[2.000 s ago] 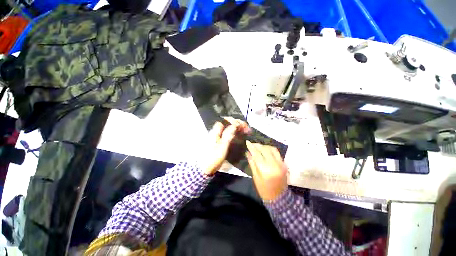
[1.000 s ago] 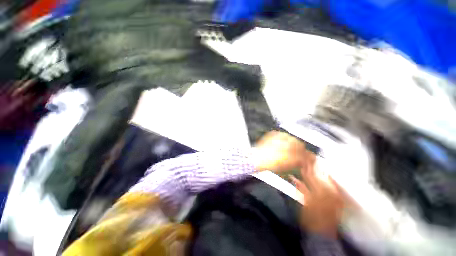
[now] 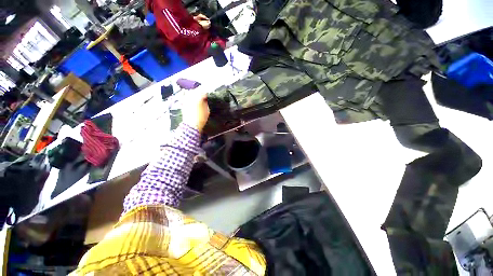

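My left hand [image 3: 197, 111] is stretched out to the far end of a long camouflage strip [image 3: 257, 92], touching its dark end. The fingers are washed out, so their grip on it cannot be told. My right hand is out of the picture. The strip runs right into a large layered pile of camouflage pieces [image 3: 346, 46]. From the pile, a chain of joined black and camouflage pieces [image 3: 424, 186] trails down the right side over the white table [image 3: 335, 156]. A black cloth [image 3: 308, 237] lies on my lap.
A person in a dark red sleeve [image 3: 181, 29] is at the top. A purple spool [image 3: 187, 83], a dark red bundle [image 3: 98, 143] and dark cloths lie on the left white surface [image 3: 138, 121]. Below the strip is an opening with a round container [image 3: 246, 156]. Blue bins [image 3: 84, 67] stand behind.
The view has swung left. My left hand has left the pieces by my right hand and reached the strip's far end. My right hand and most of the machine have left the picture.
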